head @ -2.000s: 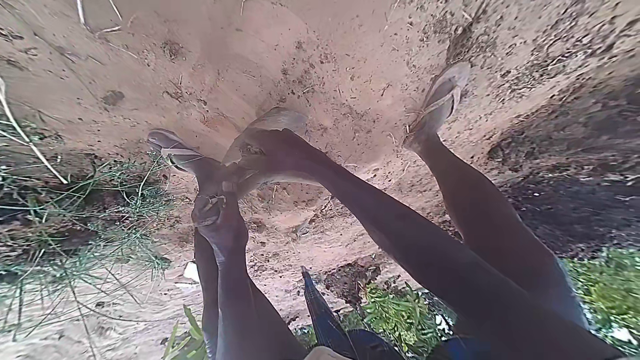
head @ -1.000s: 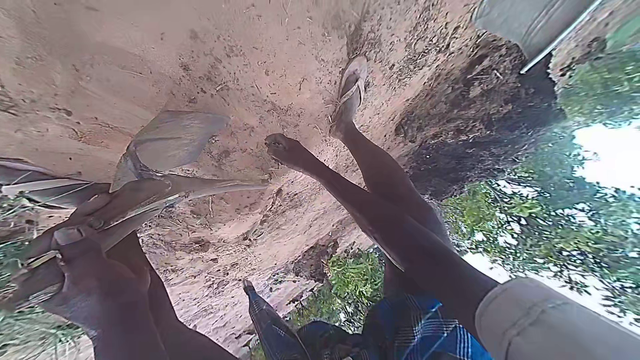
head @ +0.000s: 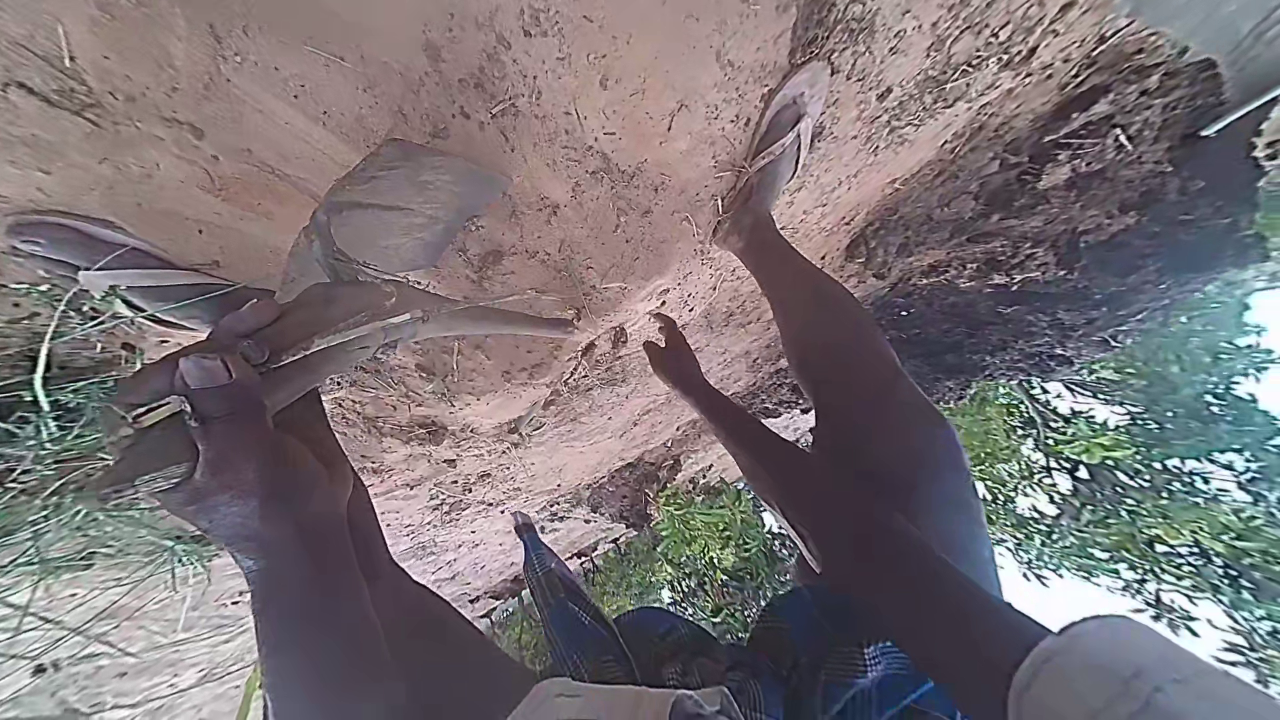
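My left hand (head: pixel 235 410) is closed around the wooden handle (head: pixel 460 322) of what looks like a hoe, at the left. The hoe's broad, dull metal blade (head: pixel 410 205) lies beyond the hand, over the sandy ground. The handle's tapered end points right, toward the middle of the view. To the right of that end is my right hand (head: pixel 676 358), apart from the tool, with its fingers spread and nothing seen in them. A pale sleeve (head: pixel 1130 670) shows on the right arm. Part of the left fingers is hidden by the handle and shadow.
My sandalled feet stand on bare soil, one (head: pixel 785 135) at upper right, the other (head: pixel 120 265) beside the hoe. Green grass (head: pixel 60 490) grows at the left. A dark soil bank (head: pixel 1020 210) and leafy branches (head: pixel 1110 450) are at the right.
Two seconds ago my right hand was at the hoe beside my left hand; it has come away to the right, and its fingers are now spread. The view has shifted.
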